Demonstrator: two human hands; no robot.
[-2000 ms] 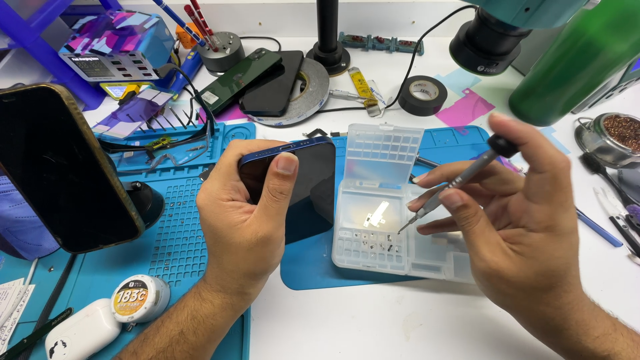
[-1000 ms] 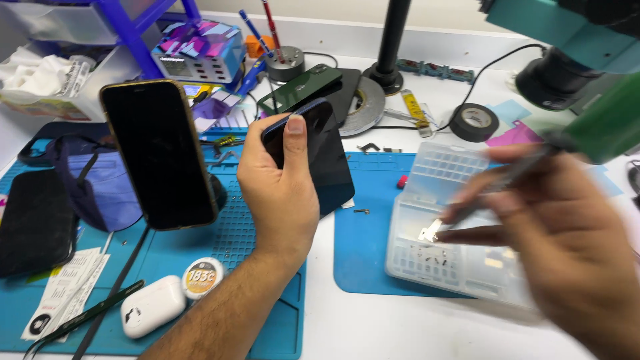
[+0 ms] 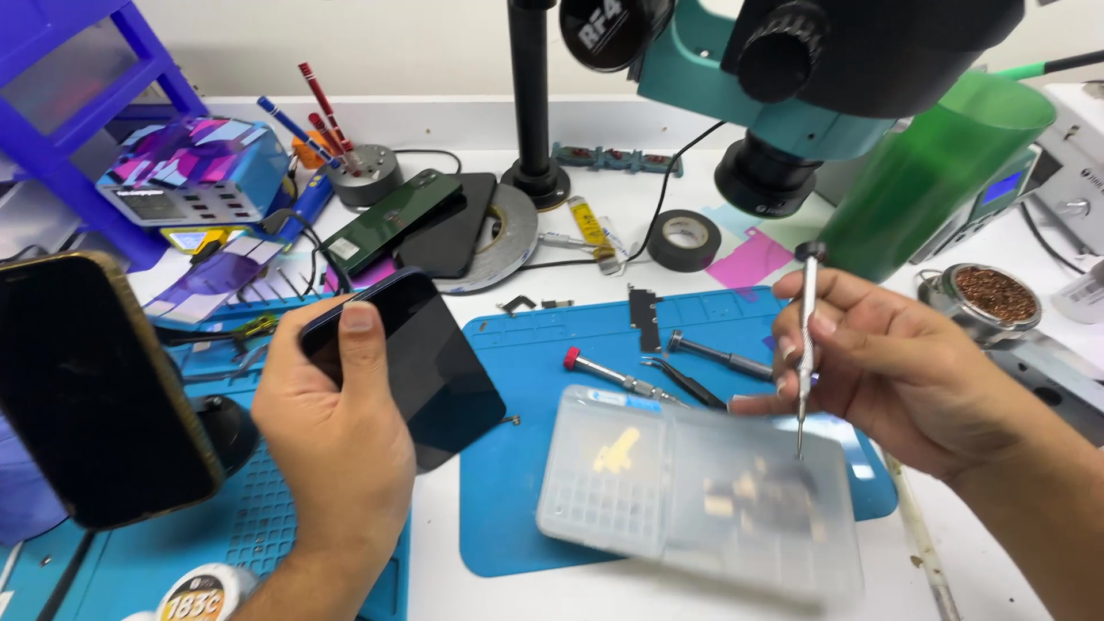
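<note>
My left hand grips a dark smartphone by its left edge, thumb over the glass. A slim metal precision screwdriver is held between the fingers of my right hand, its tip pointing down over a translucent plastic parts box. The box lid is closed, and small parts show blurred through it. Behind the box, on the blue mat, lie a red-capped screwdriver, black tweezers, a second screwdriver and a dark metal shield plate.
A phone on a stand rises at the left, beside a solder paste tub. Overhead at the right hangs a microscope. Black tape, a green cylinder and a tin of brass wool stand behind my hands.
The parts box's lid, raised in both earlier frames, is now down over it. The screwdriver has stayed in my right hand and the phone in my left.
</note>
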